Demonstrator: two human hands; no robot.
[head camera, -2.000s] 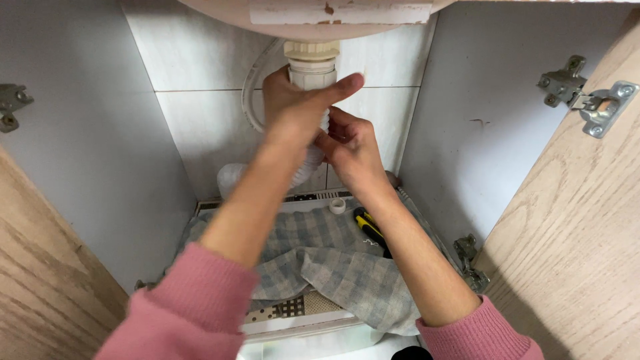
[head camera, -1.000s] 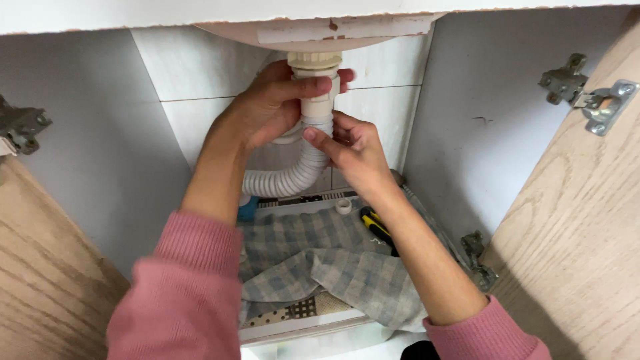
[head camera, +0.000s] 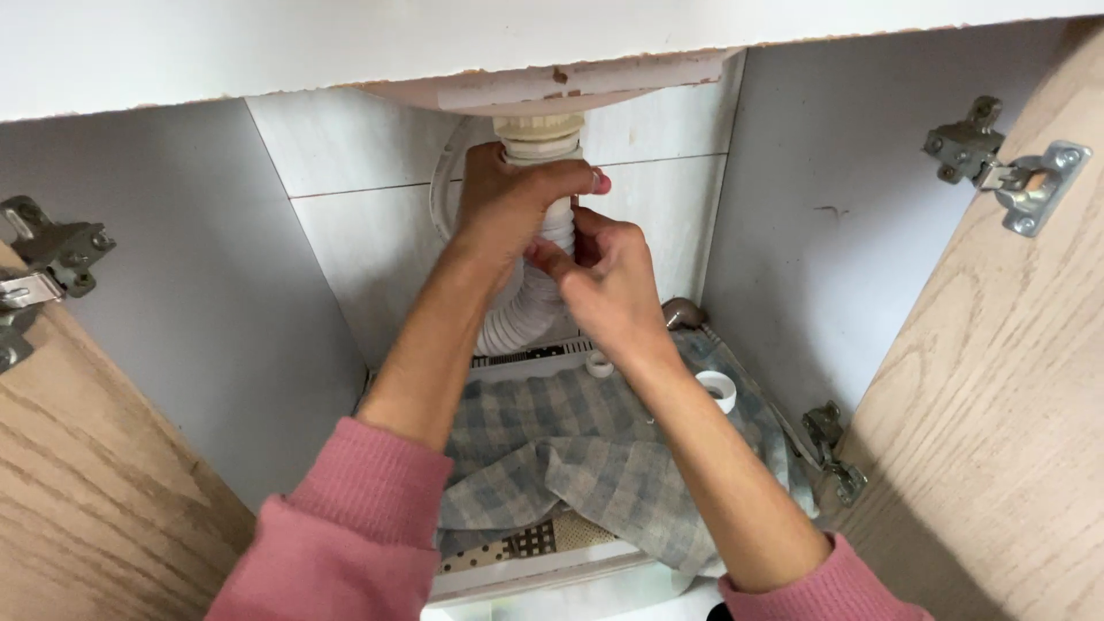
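Under the sink basin (head camera: 552, 90), a cream plastic nut (head camera: 538, 127) joins a white drain fitting (head camera: 542, 148). My left hand (head camera: 513, 194) is wrapped around that fitting just below the nut, its thumb across the front. Lower down, my right hand (head camera: 608, 267) pinches the top of the white corrugated drain hose (head camera: 522, 315) between thumb and fingers. The hose bends down to the left behind my left forearm. Where hose and fitting meet is partly hidden by my fingers.
Wooden doors (head camera: 975, 345) with metal hinges (head camera: 1005, 164) flank the cabinet. A checked cloth (head camera: 595, 474) covers much of its floor, with a small white ring (head camera: 599, 363) and a larger white plastic ring (head camera: 716, 391). A thin hose (head camera: 442, 181) hangs behind.
The left hand has shifted its grip around the fitting, and its thumb now reaches past the right side. The right hand stays at the hose top. The view has tilted, showing more cabinet edge.
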